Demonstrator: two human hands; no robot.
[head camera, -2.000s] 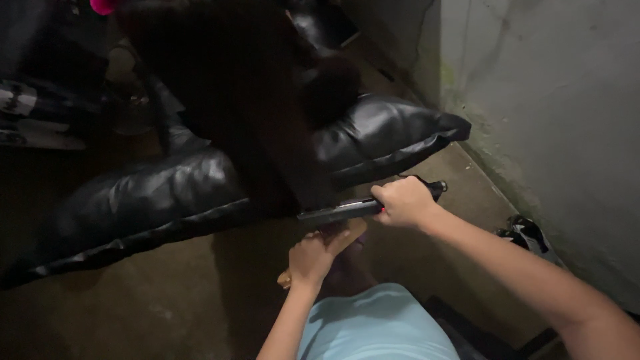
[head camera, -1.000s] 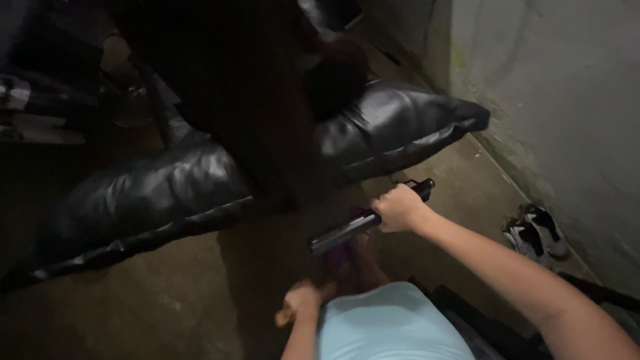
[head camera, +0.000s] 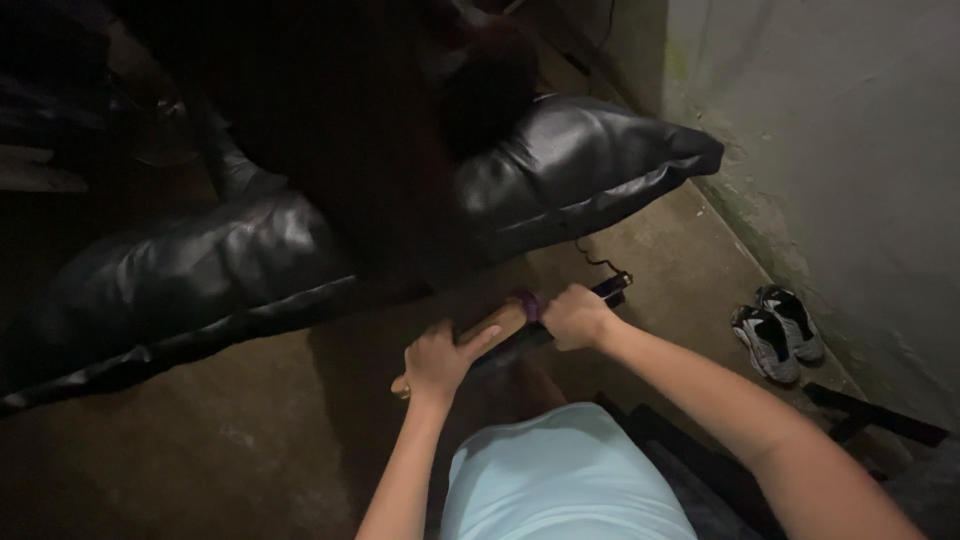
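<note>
My left hand (head camera: 433, 361) grips a light wooden brush or comb (head camera: 495, 324), held at a slant with its upper end beside my right hand. My right hand (head camera: 576, 316) is closed around a dark hair straightener (head camera: 615, 286), whose corded end sticks out to the right. Its front part is mostly hidden in shadow below the wooden tool. A purple thing (head camera: 529, 306), too unclear to name, shows between the two hands. Beyond them, a very dark mass that looks like a person's long hair (head camera: 375, 150) hangs over a black leather-like cushioned backrest (head camera: 592, 161).
A thin cord (head camera: 596, 261) runs from the straightener toward the backrest. A grey wall (head camera: 840, 150) rises at the right, with a pair of grey and black sneakers (head camera: 776, 334) on the floor near it. A dark bar (head camera: 874, 415) lies at the lower right.
The straightener was by the hair two seconds ago, then drew away and tilted. My left hand went down with the wooden tool and has since come up beside my right hand.
</note>
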